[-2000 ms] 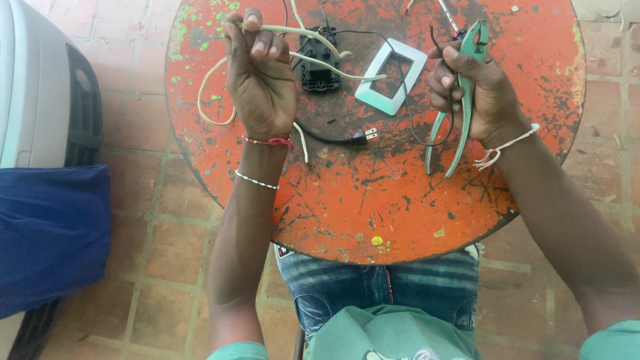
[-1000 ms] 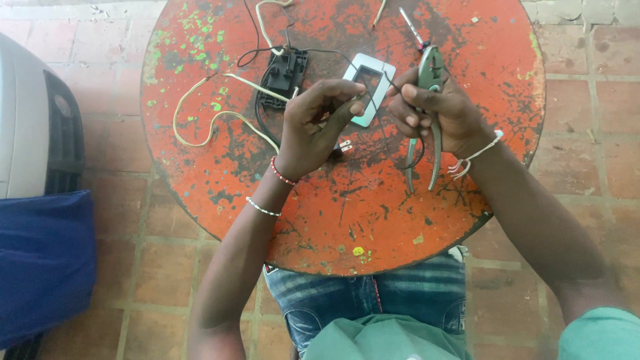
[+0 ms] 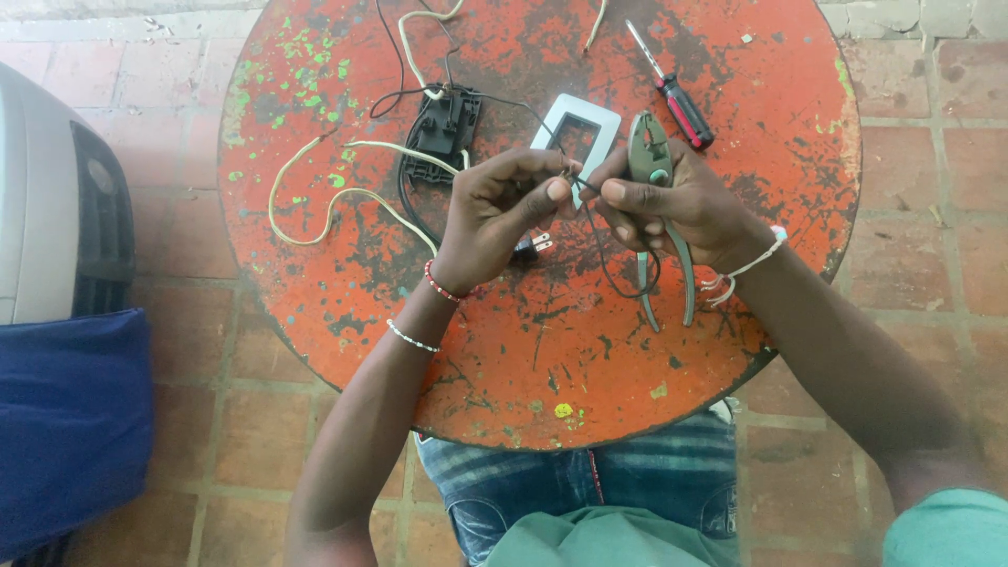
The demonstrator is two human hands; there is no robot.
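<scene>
My left hand (image 3: pixel 504 213) pinches the bare end of a thin black wire (image 3: pixel 602 256) between thumb and fingers. Close beside it, my right hand (image 3: pixel 681 197) grips green-handled pliers (image 3: pixel 652 157) in the palm, while its thumb and forefinger hold the black wire. Beyond my hands lies a white rectangular faceplate (image 3: pixel 602 118). A black electrical socket module (image 3: pixel 441 130) rests to the left with black and off-white wires running from it. Partly behind my left hand is a black two-prong plug (image 3: pixel 531 246). An off-white wire (image 3: pixel 315 236) curves across the table's left part.
The round table (image 3: pixel 504 394) has worn orange paint. A screwdriver (image 3: pixel 683 110) with a red and black handle lies beyond my right hand. Another off-white wire end (image 3: pixel 596 27) is at the far side. On the floor at left stand a grey object (image 3: pixel 35 197) and blue fabric (image 3: pixel 71 425).
My left hand has left the off-white wires it held at first and come across to the black wire near my right hand. The pliers have stayed in my right hand.
</scene>
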